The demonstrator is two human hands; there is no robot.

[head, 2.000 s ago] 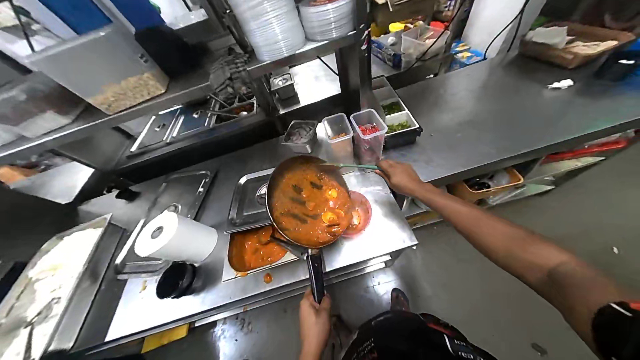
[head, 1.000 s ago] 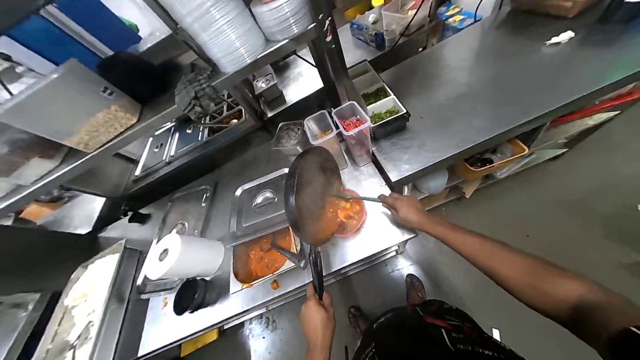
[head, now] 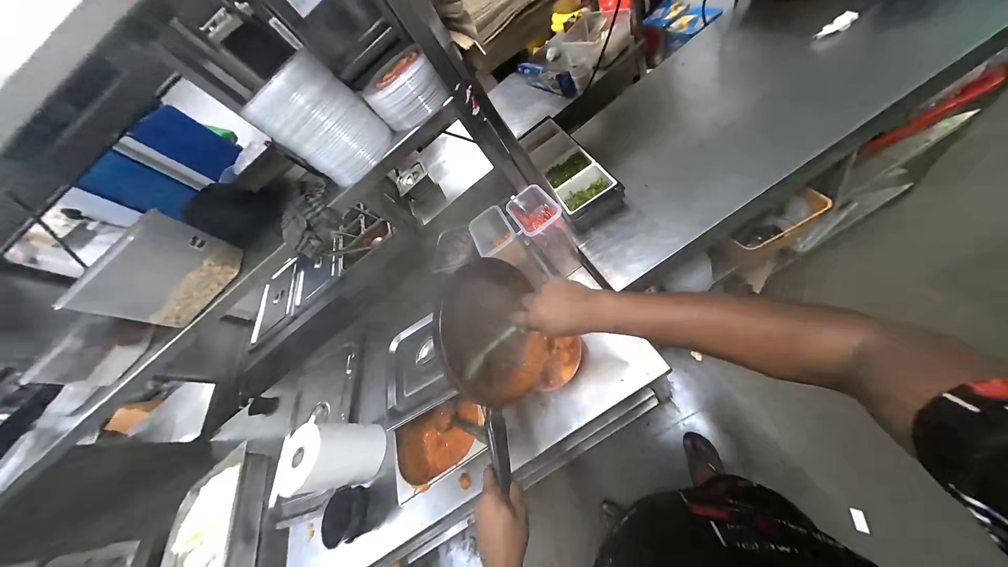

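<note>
My left hand (head: 501, 516) grips the black handle of a frying pan (head: 482, 315), which is tipped steeply toward a round container of orange curry (head: 562, 361) on the steel counter. My right hand (head: 561, 308) holds a utensil with a pale green shaft slanting down into the pan; its tip is blurred. Orange sauce lies along the pan's lower right side, beside the container. Left of the pan handle, a rectangular steel food pan of orange curry (head: 435, 446) holds a dark-handled utensil. A steel lid (head: 413, 366) lies behind it.
A paper roll (head: 335, 459) and black bowls (head: 345, 516) stand at left. Clear tubs, one with chopped red pieces (head: 535, 211), and trays of chopped greens (head: 583, 183) are behind the pan. Stacked plastic lids (head: 319, 118) sit on the shelf above. A steel counter (head: 732, 102) extends right.
The pan, fairly level two seconds ago with curry across it, has tipped toward the container, and most of its inside now shows bare. My right hand has moved in over the pan. The view has turned.
</note>
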